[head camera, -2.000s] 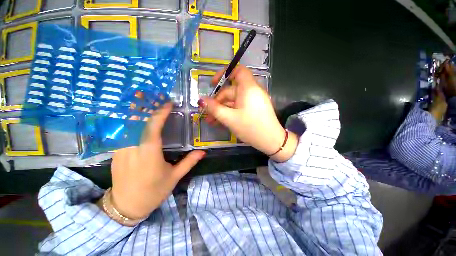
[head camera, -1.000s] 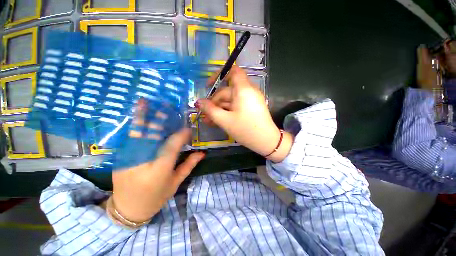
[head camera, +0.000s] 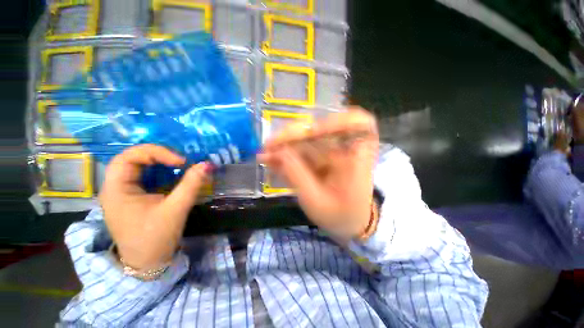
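My left hand (head camera: 145, 205) pinches the near edge of the blue carrier film (head camera: 179, 96) between thumb and fingers. The film carries rows of white adhesive pieces (head camera: 224, 155) and lies tilted over the tray, blurred in part. My right hand (head camera: 330, 170) is just right of the film, blurred by motion, with its fingertips near the film's right edge. A thin dark line across its fingers may be the tweezers; they are too blurred to make out clearly. Yellow-edged frames (head camera: 313, 85) sit in pockets of the clear blister tray (head camera: 257, 48) beneath.
The dark bench (head camera: 442, 77) extends right of the tray. Another person's striped sleeve (head camera: 556, 192) and hand (head camera: 578, 118) are at the far right, beside a blue and silvery sheet (head camera: 533, 118). A pale rail (head camera: 493, 29) crosses the upper right.
The blue film has turned, and its near edge is now pinched by my left hand, which has moved left. My right hand has moved right and turned; the tweezers no longer show clearly. The view has shifted.
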